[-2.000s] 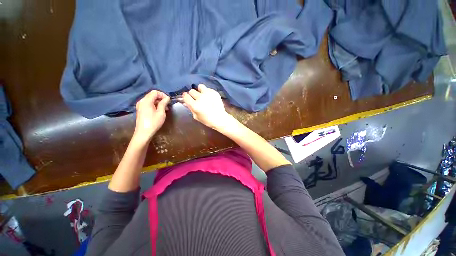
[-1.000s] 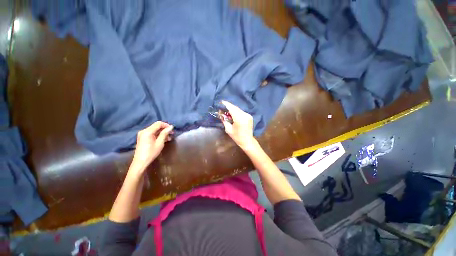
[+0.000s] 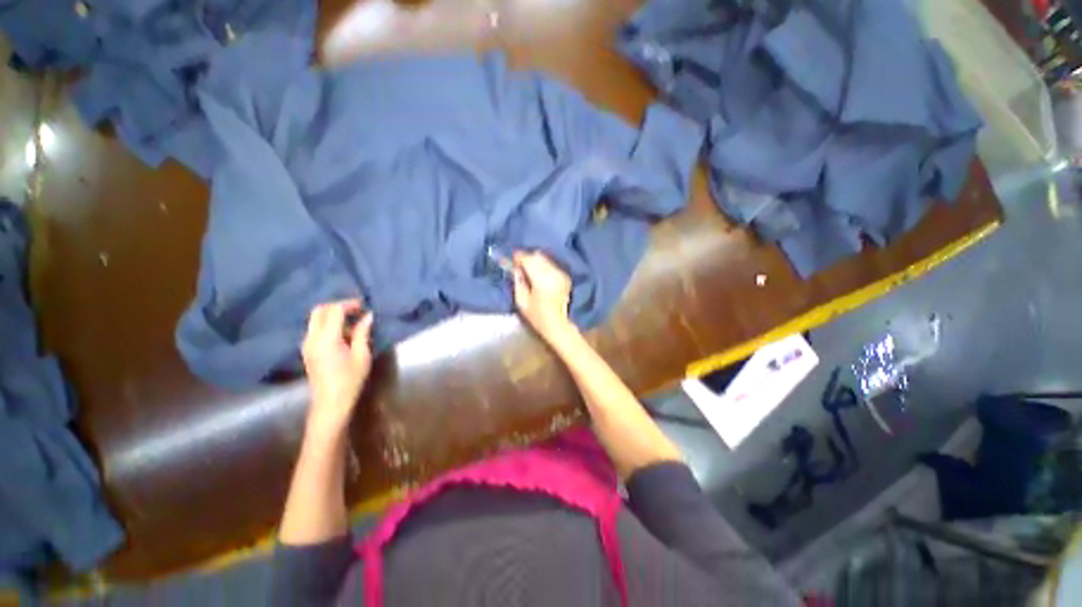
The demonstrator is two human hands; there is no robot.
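A blue-grey jacket (image 3: pixel 392 178) lies spread and wrinkled on the brown table, its near edge toward me. My left hand (image 3: pixel 337 344) is at the jacket's near edge, thumb and fingers curled close; whether it pinches cloth or thread cannot be told. My right hand (image 3: pixel 542 291) is over the lower right part of the jacket, closed around thread snips (image 3: pixel 501 257), whose thin pale tips point up and left over the cloth. The handle is hidden in the hand.
More blue-grey jackets lie at the right (image 3: pixel 831 119), far left (image 3: pixel 142 71) and left edge (image 3: pixel 48 415). The shiny brown table (image 3: pixel 178 451) has yellow edging. Beyond it are a white card (image 3: pixel 753 397) on the grey floor and a bin with dark cloth (image 3: pixel 1009 457).
The view has shifted, showing more of the far table. My right hand has moved away from my left, and the snips' tips now show over the cloth. My left hand has moved slightly left.
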